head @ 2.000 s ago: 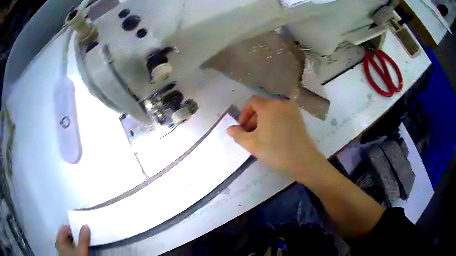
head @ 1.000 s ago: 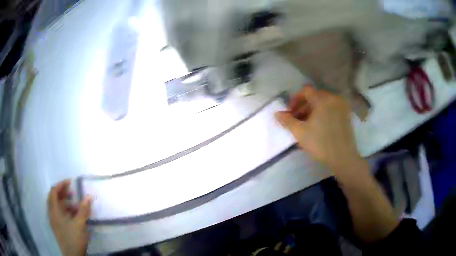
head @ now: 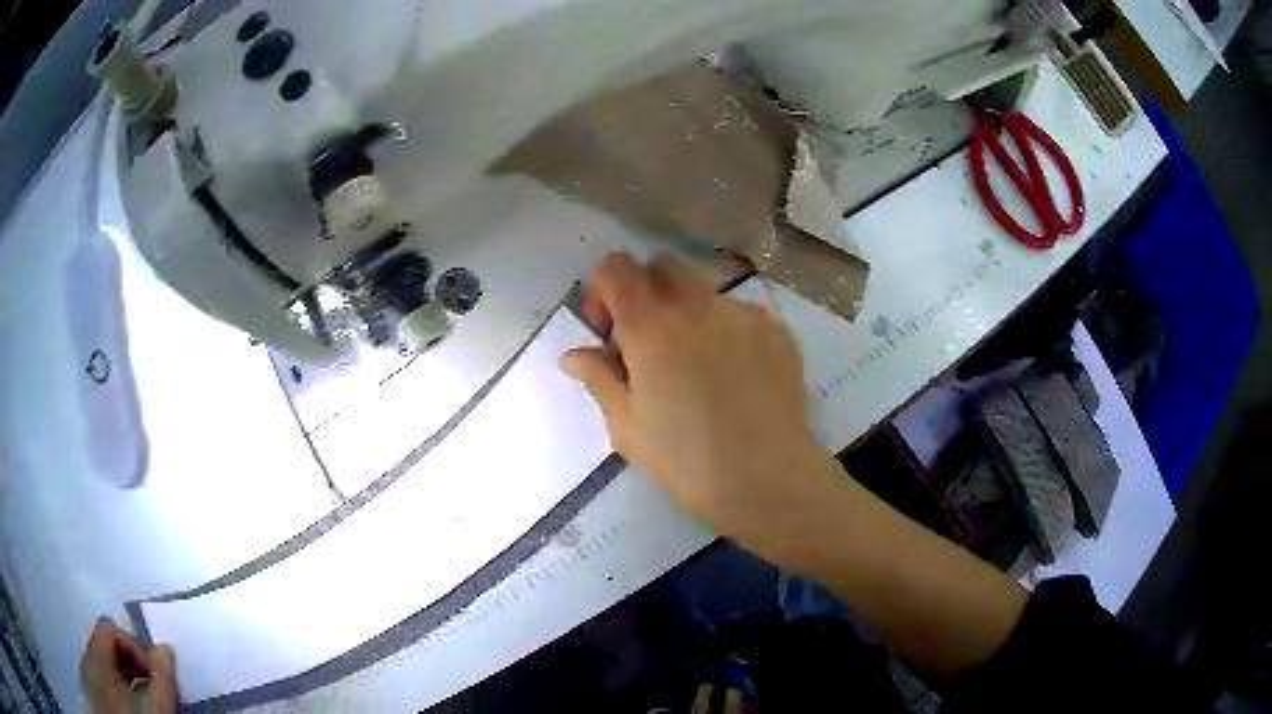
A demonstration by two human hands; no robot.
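Observation:
A long curved grey fabric piece (head: 523, 530) lies on the white table in front of the sewing machine. A smooth white arched piece (head: 391, 558) lies on it, with grey showing as a border. My right hand (head: 698, 391) pinches the right end between thumb and fingers. My left hand (head: 129, 670), partly cut off by the bottom edge, holds the left end at lower left. The presser foot and needle area (head: 335, 314) is behind the piece; the piece is not under it.
A brown-grey scrap cloth (head: 670, 140) lies on the machine bed. Red-handled scissors (head: 1030, 181) lie at the right. Grey pieces (head: 1046, 446) rest on a white surface below the table. A long pale rounded body (head: 105, 363) is at left. A printed ruler runs along the table's front.
The camera view has shifted back and the scene is sharper than a second ago. Both hands still hold the piece's ends; it appears lower and further left in view.

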